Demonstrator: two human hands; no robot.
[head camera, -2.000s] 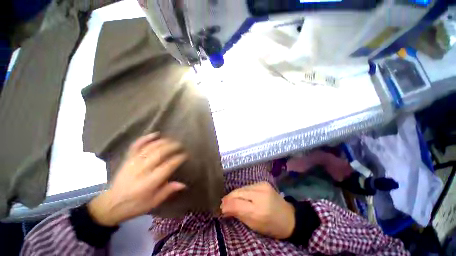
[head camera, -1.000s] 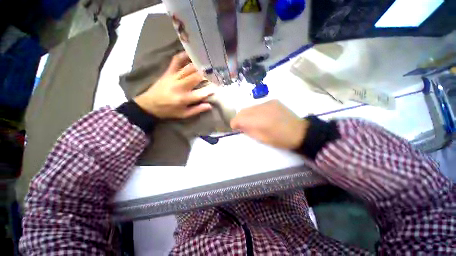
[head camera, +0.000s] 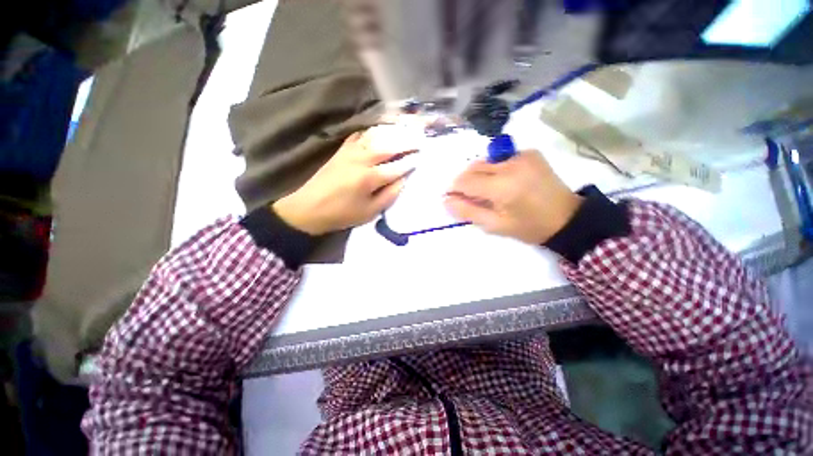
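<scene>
A brown-olive garment panel (head camera: 294, 125) lies wrinkled on the white table, left of the sewing machine needle area (head camera: 437, 120). My left hand (head camera: 348, 187) rests on the panel's right part, fingers apart and pointing at the needle area, which is blurred and brightly lit. My right hand (head camera: 513, 196) is just right of the needle area, below the blue knob (head camera: 501, 148), with its fingers bent together. The glare hides whether it grips any cloth.
Another brown-olive panel (head camera: 125, 178) drapes over the table's left end. A ruler tape (head camera: 428, 328) runs along the front edge. Pale printed strips (head camera: 664, 166) lie right of the machine head. A lit screen (head camera: 758, 20) is at top right. Blue snips (head camera: 793, 183) lie at the right end.
Both hands moved from the near edge up to the needle area, and the panel went with them off the lap. Since the last earlier frame, the right hand shifted slightly right.
</scene>
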